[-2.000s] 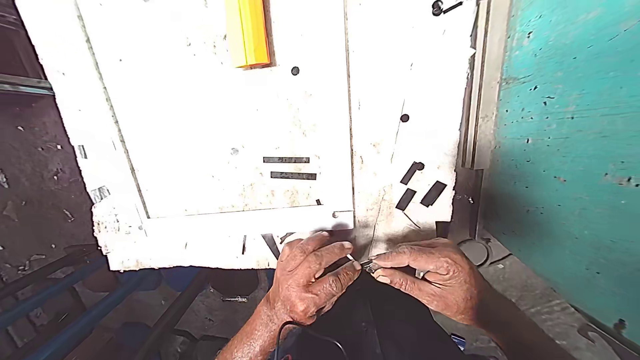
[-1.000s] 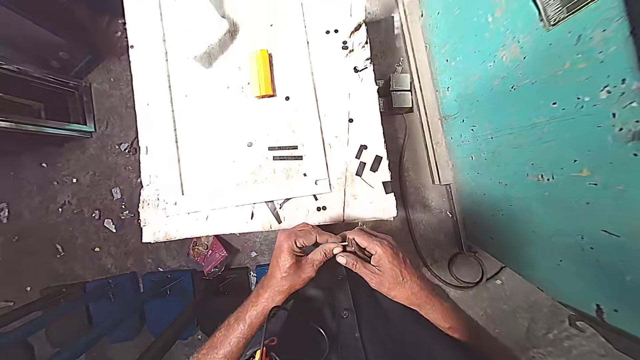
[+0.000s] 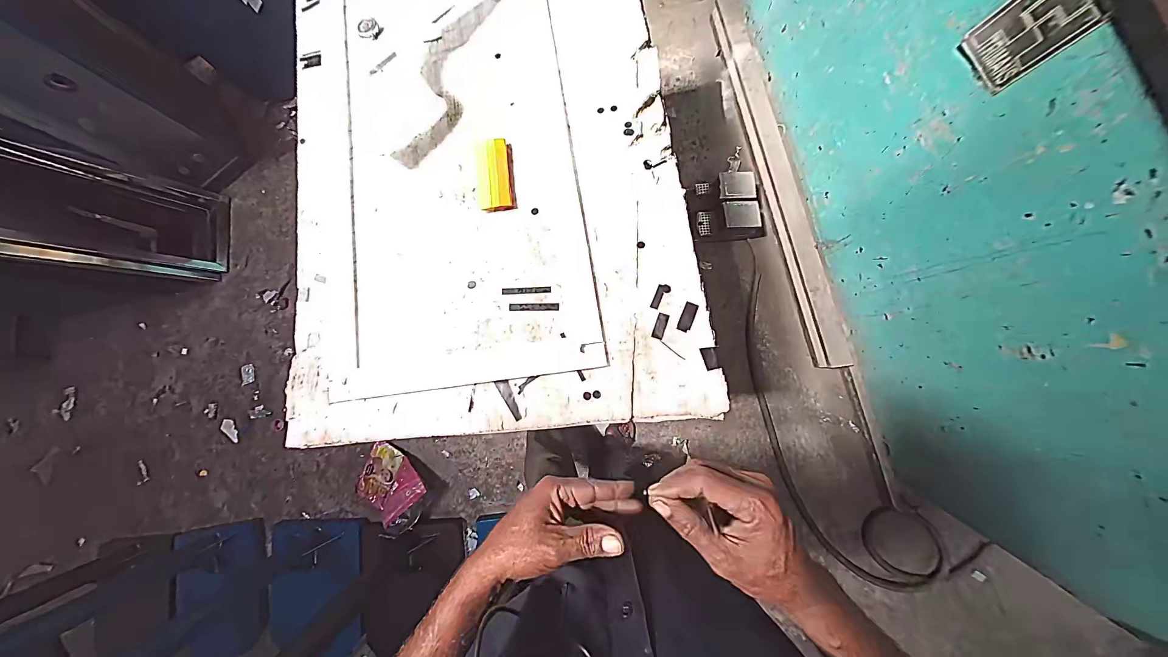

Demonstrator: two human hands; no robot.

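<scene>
Just beyond the near edge of the white-topped table, my two hands are close together over my lap. The thumb and index finger of my right hand pinch a tiny piece, too small to identify. My left hand faces it with its thumb apart from its fingers and nothing visible between them. On the table are a yellow block, two dark narrow strips, and several short black rectangular pieces at the right. Two small black round pieces lie near the table's front edge.
Right of the table, an electrical switch box sits near a dark cable that ends in a loop on the floor. A turquoise panel fills the right side. A pink packet and blue seats are at lower left.
My hands were touching at the fingertips around a small piece; now the left thumb and fingers have spread apart, and the right still pinches. The view has shifted, showing more of the floor and table.
</scene>
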